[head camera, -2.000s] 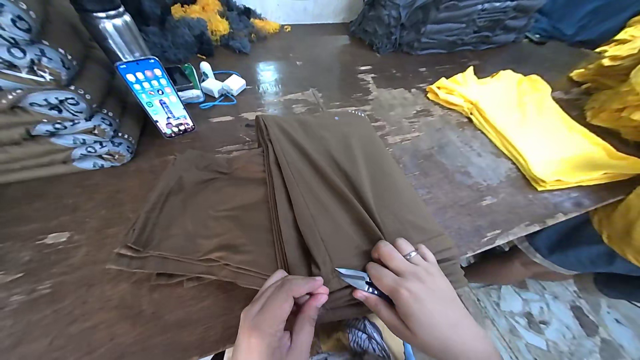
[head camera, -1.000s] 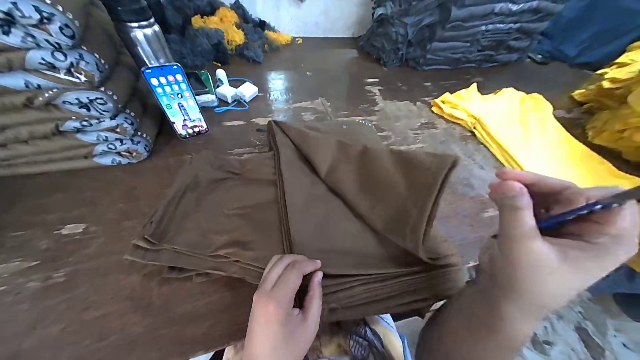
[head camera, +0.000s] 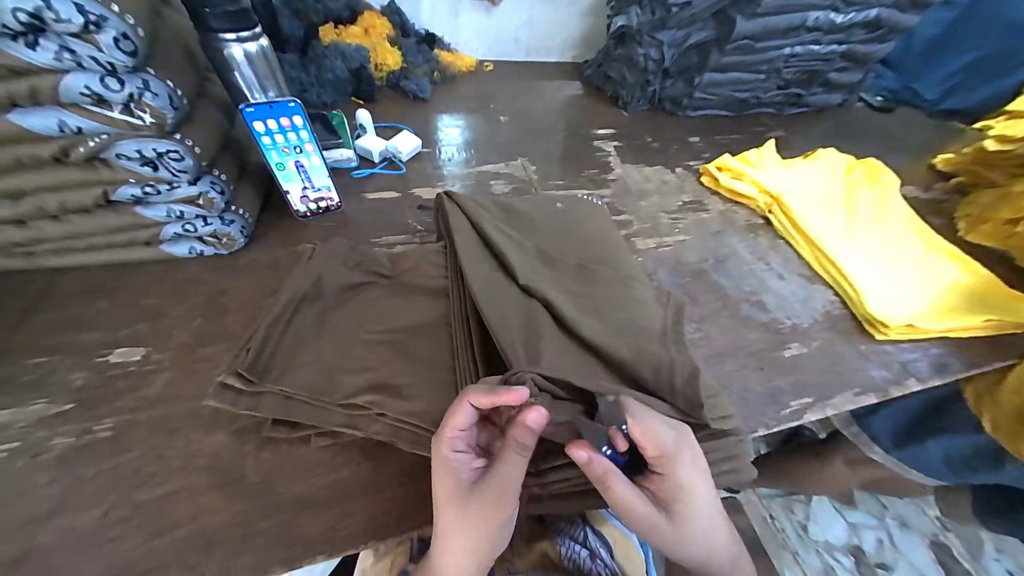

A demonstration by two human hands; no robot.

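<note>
A stack of brown fabric pieces (head camera: 560,272) lies on the worn wooden table, its front edge near me. My left hand (head camera: 488,456) pinches the raised edge of the top piece between thumb and fingers. Just to the right, my right hand (head camera: 656,472) holds small thread snips (head camera: 604,440), with the blades pointing left toward the pinched cloth; my fingers partly hide them. More brown fabric (head camera: 352,336) lies flat on the left side of the stack.
Folded yellow fabric (head camera: 880,240) lies at the right. A lit phone (head camera: 292,160) leans near a steel bottle (head camera: 244,64) and white chargers (head camera: 388,146). Bundled brown cloth (head camera: 104,168) stands at left, a dark fabric pile (head camera: 760,60) at the back. The table edge (head camera: 872,400) is near right.
One second ago my right hand was out to the right, off the cloth; it is now back beside my left hand. The top piece's corner, folded up then, now lies lower.
</note>
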